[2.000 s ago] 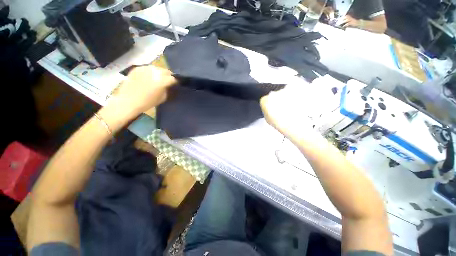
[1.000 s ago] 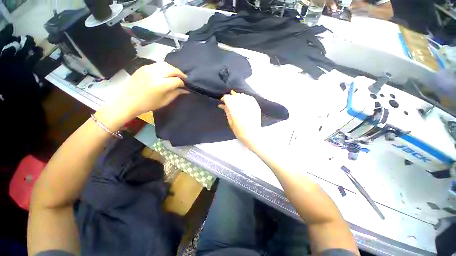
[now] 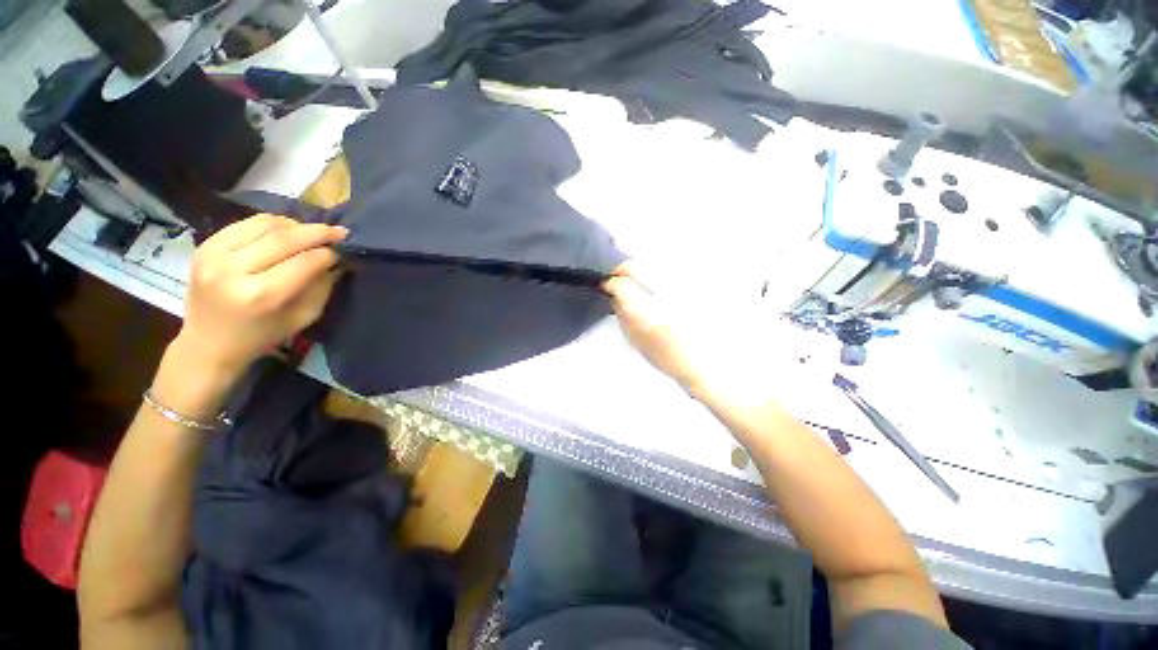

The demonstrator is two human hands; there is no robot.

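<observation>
A dark garment piece [image 3: 445, 318] lies flat on the white table at the left of the sewing machine. A dark folded edge [image 3: 476, 264] runs across it between my hands. My left hand [image 3: 264, 282] pinches the left end of this edge. My right hand [image 3: 645, 318] pinches its right end. A small dark patch [image 3: 459, 180] with pale marks sits on the cloth above the fold.
The white sewing machine [image 3: 1016, 311] stands at the right. Tweezers [image 3: 897, 438] lie on the table before it. More dark cloth [image 3: 610, 57] lies at the back. Dark garments [image 3: 305, 508] hang below the table at left. A red object [image 3: 61, 518] is at far left.
My hands have moved apart; my right hand has shifted from the middle of the cloth to the fold's right end. The fold is now stretched straight. The view has shifted, and the patch shows more clearly.
</observation>
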